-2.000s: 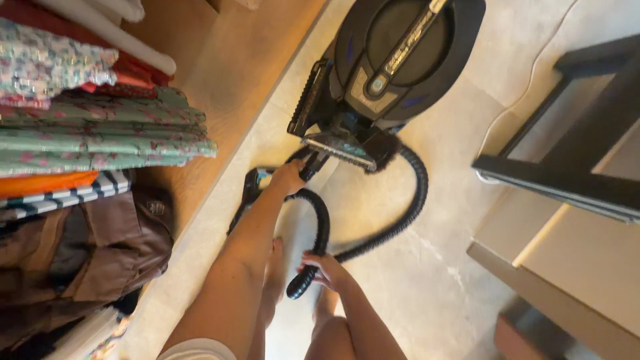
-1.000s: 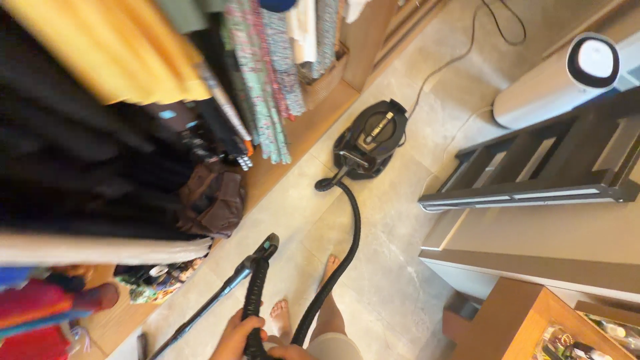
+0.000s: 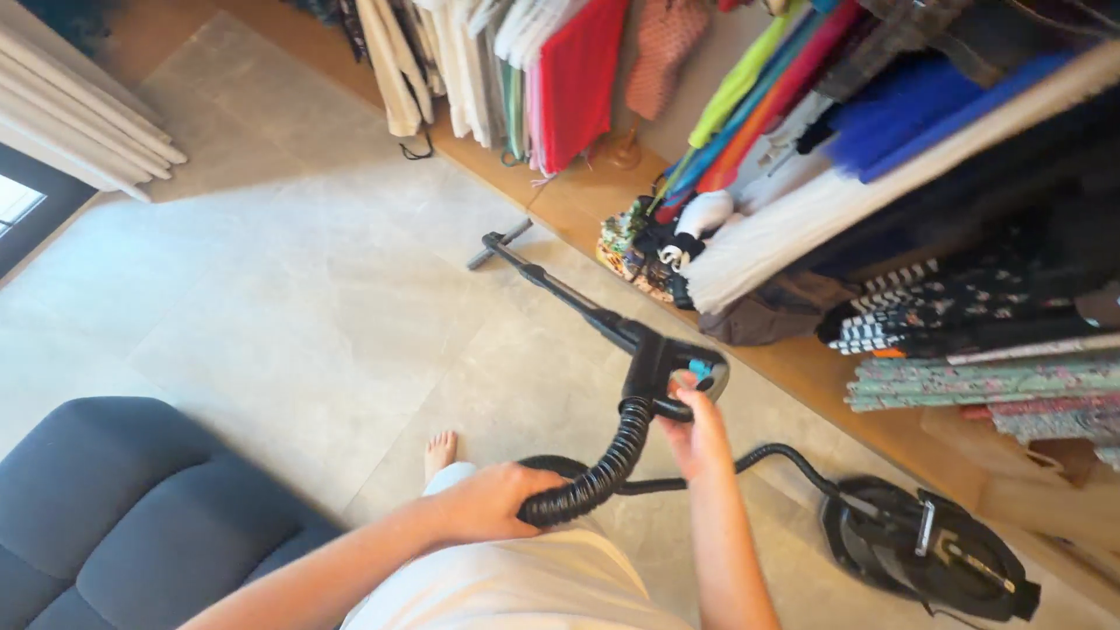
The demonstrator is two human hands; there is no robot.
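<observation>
My left hand (image 3: 503, 500) is closed around the ribbed black vacuum hose (image 3: 604, 472) in front of my waist. Up and to the right of it, my right hand (image 3: 696, 429) grips the looped handle (image 3: 700, 372) of the vacuum wand. The dark wand (image 3: 569, 297) runs from the handle toward the upper left. Its flat floor head (image 3: 500, 244) rests on the pale tiles near the wooden wardrobe base. The black canister vacuum cleaner (image 3: 927, 547) stands on the floor at the lower right, joined to the hose.
A dark blue cushioned seat (image 3: 166, 516) fills the lower left. Along the right runs an open wardrobe with a wooden base (image 3: 569, 197), hanging clothes (image 3: 582, 87) and a folded brown bag (image 3: 770, 311). Cream curtains (image 3: 79, 96) hang at the upper left. My bare foot (image 3: 441, 451) is on the tiles.
The view has turned widely. Two seconds ago my hands were down by the canister and hose; now they are at my waist, with the wand handle and hose held and the canister farther off.
</observation>
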